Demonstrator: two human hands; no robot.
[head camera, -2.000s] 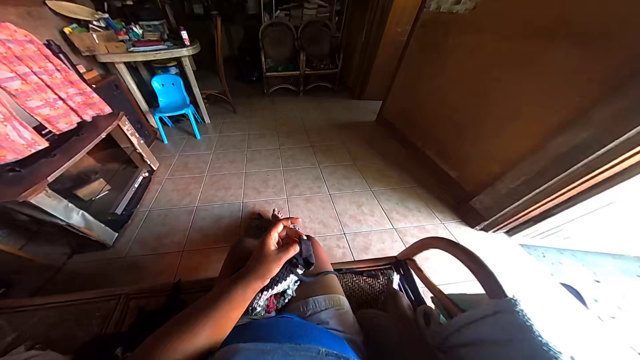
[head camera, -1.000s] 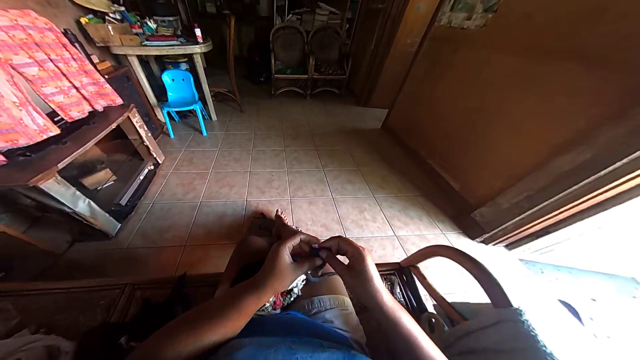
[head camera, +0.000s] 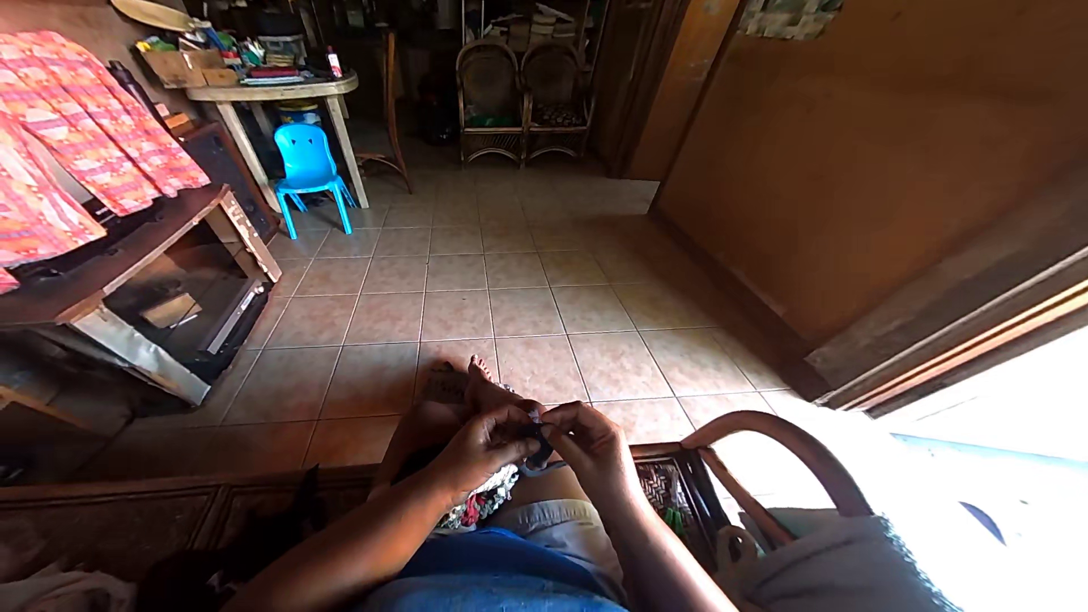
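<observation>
Both of my hands meet above my lap, fingertips close together. My left hand (head camera: 495, 444) pinches a small dark piece (head camera: 537, 442), which looks like cloth or yarn; its exact kind cannot be told. My right hand (head camera: 586, 438) grips the same piece from the other side with thumb and forefinger. Below my left wrist, a crocheted or knitted piece in white, red and green (head camera: 483, 497) lies on my lap, partly covered by the forearm. A dark strand or loop hangs under the fingers.
A curved wooden armrest (head camera: 786, 450) with a grey towel (head camera: 850, 565) is at my right. At the left stands a wooden TV stand (head camera: 161, 255) with patterned cloth above it. Farther off are a blue plastic chair (head camera: 308, 161), a cluttered table (head camera: 280, 88) and two rattan chairs (head camera: 490, 93).
Two seconds ago only my left hand showed clearly at the dark piece. My right hand has since come up beside it, and both now hold the piece.
</observation>
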